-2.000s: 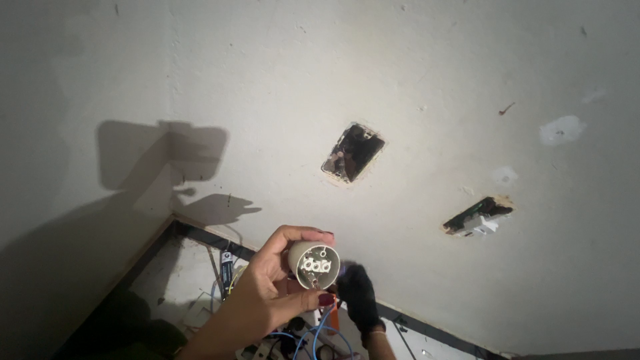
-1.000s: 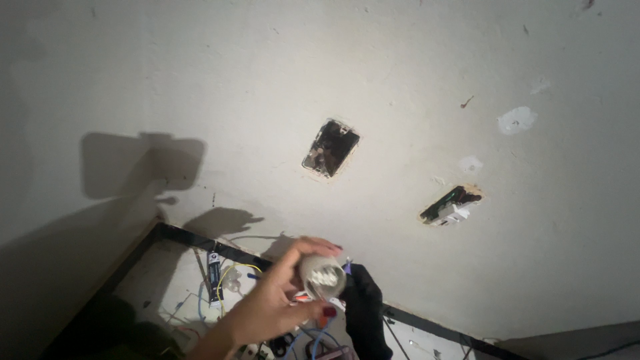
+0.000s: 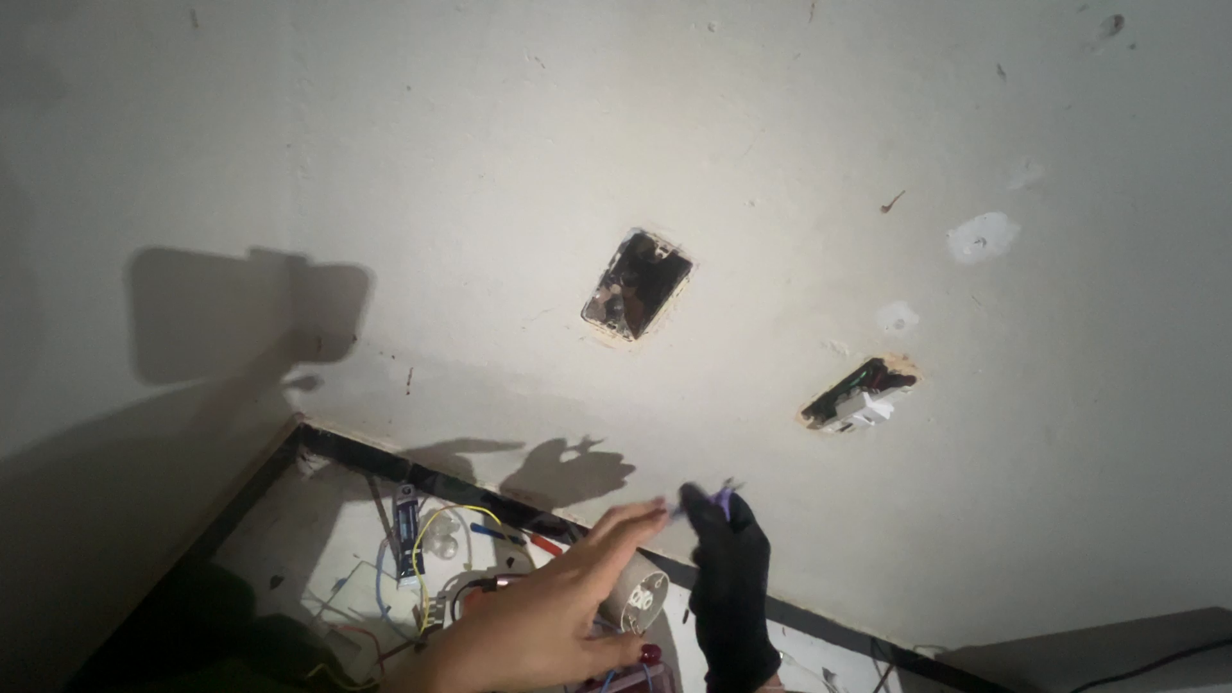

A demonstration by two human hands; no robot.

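My left hand (image 3: 568, 597) is bare, its thumb and fingers spread around a pale round lamp holder (image 3: 638, 589) with white terminals inside; whether it touches the holder I cannot tell. Blue wire shows just below the holder. My right hand (image 3: 729, 568), in a black glove, is raised just right of it, with a small purple item (image 3: 723, 499) pinched between thumb and fingers. That item is blurred, so its kind is unclear.
A rectangular recessed box (image 3: 637, 285) is sunk in the wall, and a second opening holds a loose white socket module (image 3: 871, 409). A dark skirting (image 3: 818, 623) edges the floor. Wires, a blue tube (image 3: 408, 534) and a red-handled tool (image 3: 546, 545) lie in the corner.
The lamp holder was gripped in my left hand's fingers; now those fingers are spread and it sits lower between them. My right hand has risen from behind the holder, showing the purple item.
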